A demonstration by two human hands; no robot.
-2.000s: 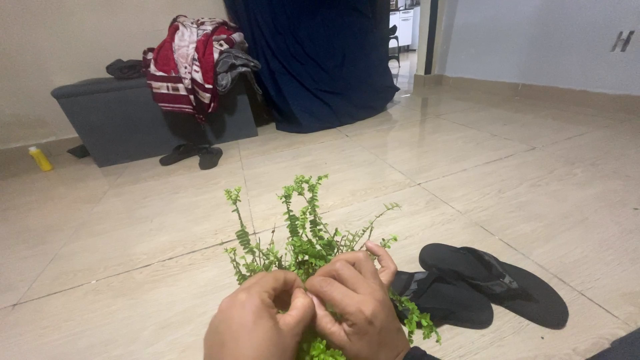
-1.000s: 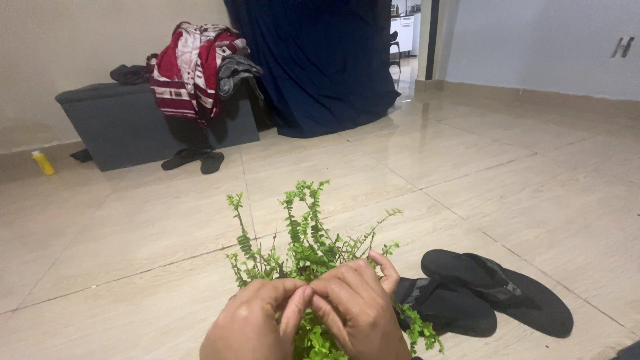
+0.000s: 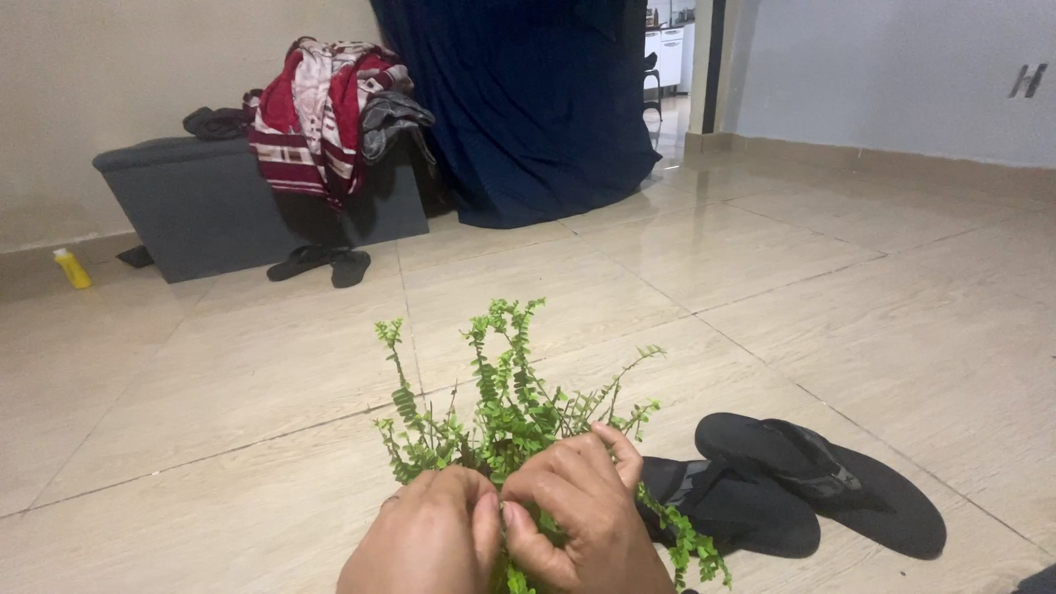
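A leafy green fern-like plant (image 3: 516, 396) stands at the bottom centre, its small-leaved stems rising beyond my hands; its base is hidden. My left hand (image 3: 433, 528) is over the near side of the plant, thumb and index finger pinched together. My right hand (image 3: 577, 511) is beside it, its thumb and index fingertips almost touching the left ones. Something tiny may be between the fingertips, but it is too small to tell. Leaves show below and around both hands.
Black flip-flops (image 3: 850, 487) lie overlapped right of the plant. Farther off are a grey storage bench (image 3: 214, 214) with a red and white blanket (image 3: 309, 124), another pair of flip-flops (image 3: 351, 268), a yellow bottle (image 3: 73, 269) and a dark blue cloth (image 3: 544, 115). The floor is tiled.
Both hands stay close together over the plant, with only small finger movements. The plant and the flip-flops have stayed in place.
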